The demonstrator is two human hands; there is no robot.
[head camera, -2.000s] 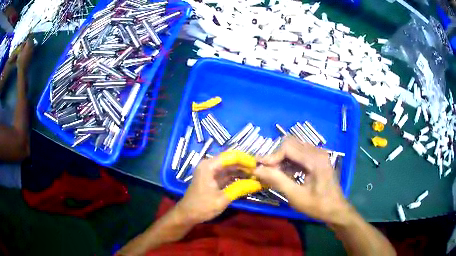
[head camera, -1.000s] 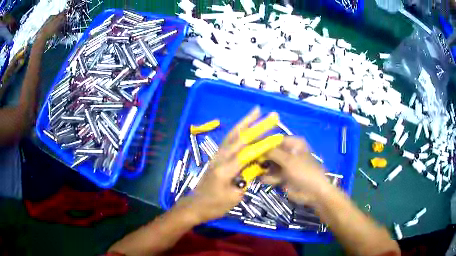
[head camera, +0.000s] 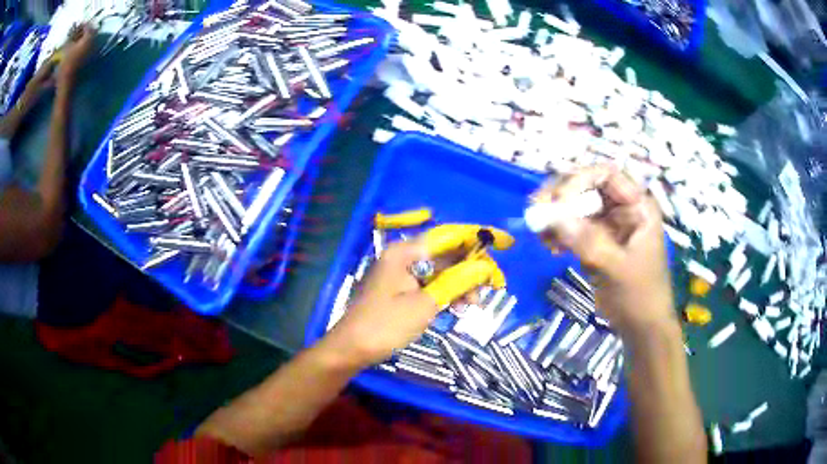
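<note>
My left hand (head camera: 408, 290), with yellow finger cots on its fingers, is over the left part of the near blue tray (head camera: 435, 172). It grips a part with a dark round tip between the cots; a round silver end also shows in the palm. My right hand (head camera: 617, 236) is raised over the tray's upper right side. Its fingers hold a blurred white sleeved piece (head camera: 564, 210), apart from the left hand. Silver metal tubes (head camera: 508, 362) lie in the lower part of the tray. A loose yellow finger cot (head camera: 403, 218) lies at its left.
A left blue tray (head camera: 83, 195) is heaped with silver tubes, with red wires at its right edge. White sleeved pieces (head camera: 535, 91) cover the bench beyond. Loose cots (head camera: 697, 314) and clear plastic bags are at the right. Another person's arm (head camera: 56, 154) is at far left.
My right hand has moved away from my left hand, up and to the right, and now holds a white piece. The whole view has shifted, so the trays appear further right.
</note>
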